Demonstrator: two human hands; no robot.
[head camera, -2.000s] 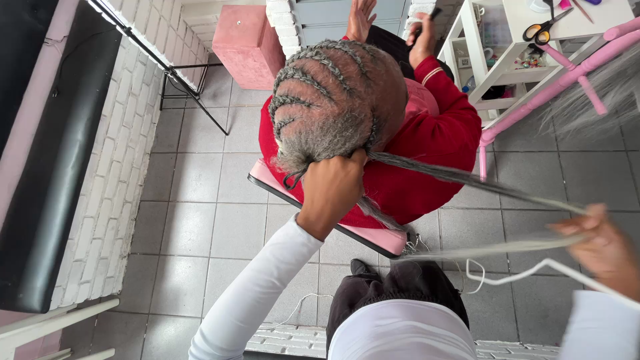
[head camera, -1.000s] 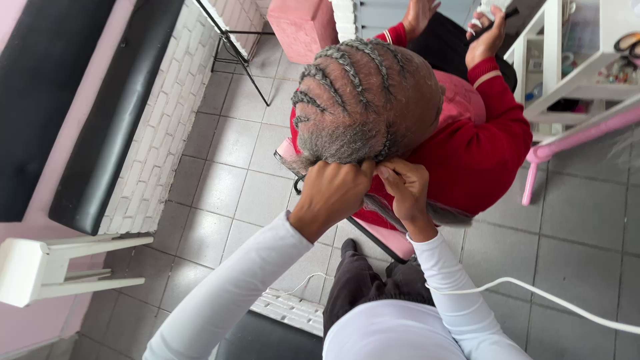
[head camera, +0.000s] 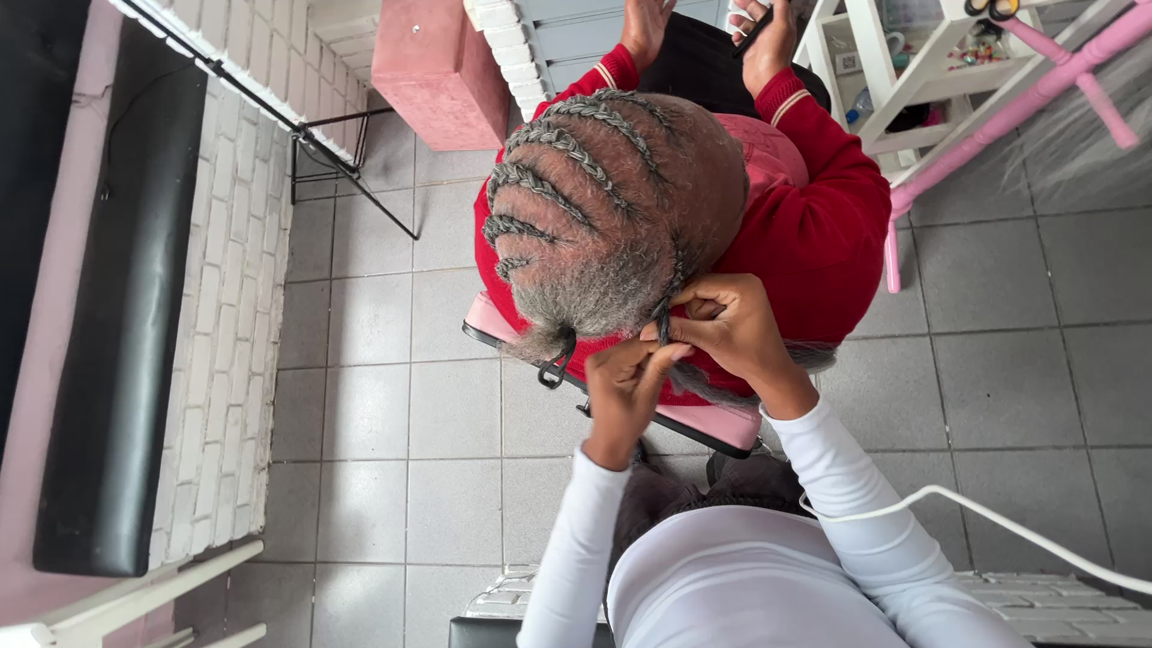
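A seated person in a red sweater (head camera: 832, 211) is seen from above, with several grey cornrow braids (head camera: 558, 144) across the scalp. Loose grey hair (head camera: 585, 292) at the back is gathered by a dark hair tie (head camera: 560, 355). Beside it, my left hand (head camera: 634, 378) pinches a dark braid (head camera: 664, 319) low down, near the nape. My right hand (head camera: 729, 328) grips the same braid just above, its fingers touching the scalp. Grey hair strands (head camera: 706, 385) trail below my right hand. The person's own hand at upper right holds a black object (head camera: 752, 32).
The person sits on a pink chair (head camera: 711, 425). A pink cube stool (head camera: 441, 76) and a black metal stand (head camera: 346, 166) are at upper left. At upper right stand a white shelf trolley (head camera: 909, 99) and a pink frame (head camera: 1008, 112). A white cable (head camera: 981, 513) runs past my right arm.
Two seconds ago my right hand was far out to the right with long strands; it has come in to the braid. My left hand has moved slightly down from the scalp.
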